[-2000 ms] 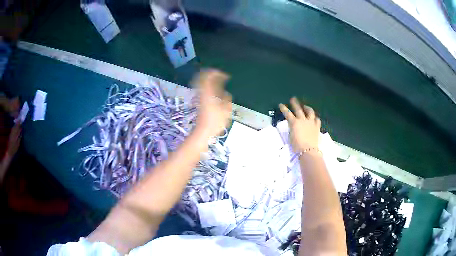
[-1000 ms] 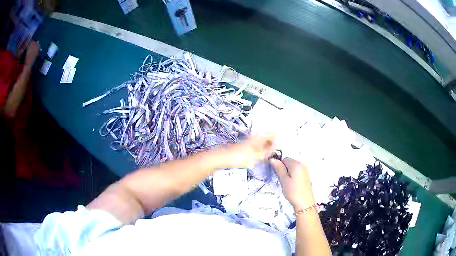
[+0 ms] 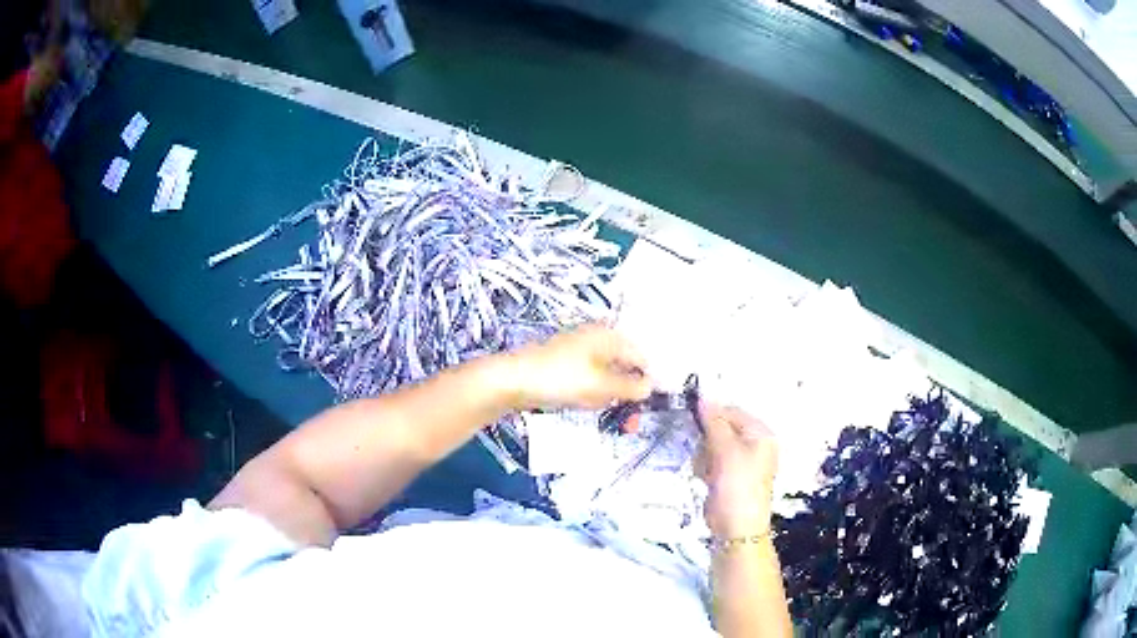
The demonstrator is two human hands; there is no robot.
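Note:
My left hand (image 3: pixel 586 368) and my right hand (image 3: pixel 738 451) are close together over the heap of white leaflets (image 3: pixel 773 337). Between their fingertips they hold a small black accessory (image 3: pixel 675 400), blurred, with a pale bit at its middle. A small orange-red spot shows just below my left fingers; what it is cannot be told. A dense heap of black accessories (image 3: pixel 916 523) lies to the right of my right hand. A tangled heap of silver-lilac straps (image 3: pixel 436 268) lies beyond my left forearm.
A pale rail (image 3: pixel 312 97) divides the green workbench from the dark green conveyor (image 3: pixel 748 150). A printed box (image 3: pixel 377 30) and part of another stand on the belt. Small white cards (image 3: pixel 173 178) lie at left. A person in red (image 3: pixel 28 187) is at the left edge.
From reaching apart toward the rail, both hands have come together over the leaflets and now hold the black accessory. The view has shifted. The printed box has moved left along the belt since one second ago.

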